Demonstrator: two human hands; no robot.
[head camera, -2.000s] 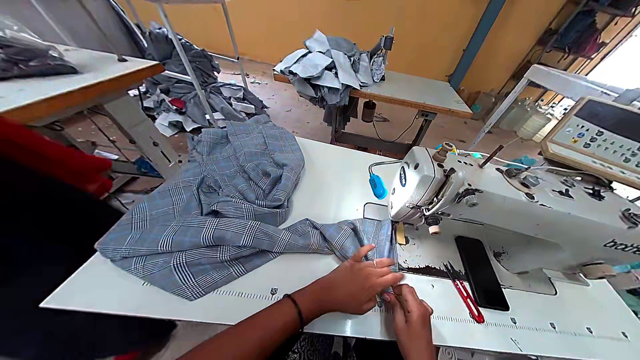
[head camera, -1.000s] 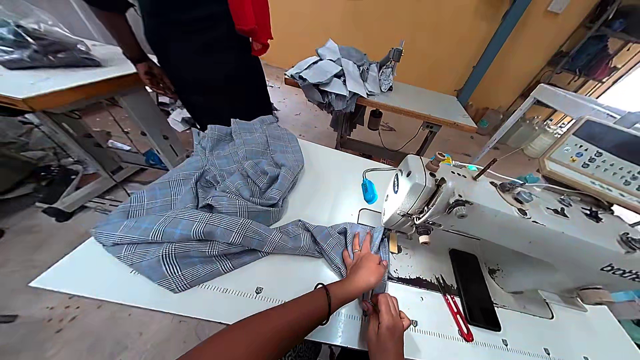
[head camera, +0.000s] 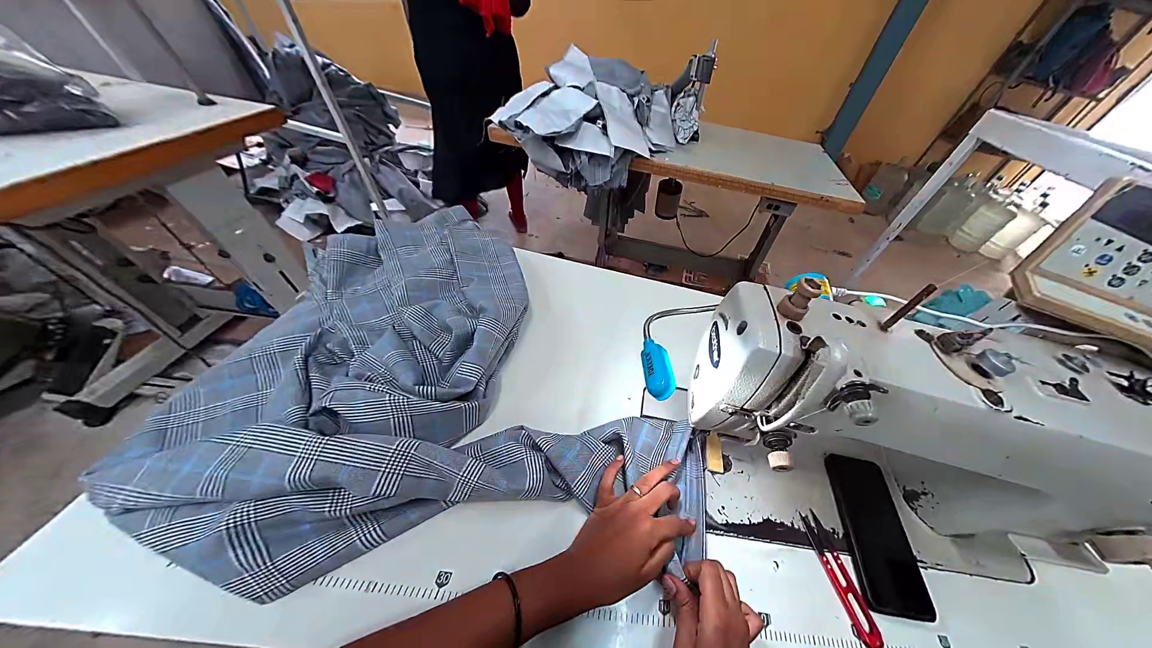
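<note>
Grey plaid fabric (head camera: 360, 405) with blue lines lies bunched over the left of the white sewing table (head camera: 576, 342). Its narrow end runs under the head of a white industrial sewing machine (head camera: 747, 360). My left hand (head camera: 630, 540) rests on that end with fingers spread, pressing it flat just in front of the needle area. Close to the table's front edge, my right hand (head camera: 711, 607) pinches the fabric's near end between thumb and fingers. The needle and presser foot are mostly hidden by the machine head.
A black phone (head camera: 877, 535) and red-handled thread snips (head camera: 846, 585) lie right of my hands. A blue-cased lamp (head camera: 658, 369) hangs beside the machine head. Behind, a person (head camera: 463, 99) stands near another table (head camera: 747, 162) with heaped grey cloth pieces (head camera: 594, 108). A control panel (head camera: 1098, 252) is at right.
The person in dark clothing has moved away from beside the fabric to near the back table. My hands stay on the strip by the machine head.
</note>
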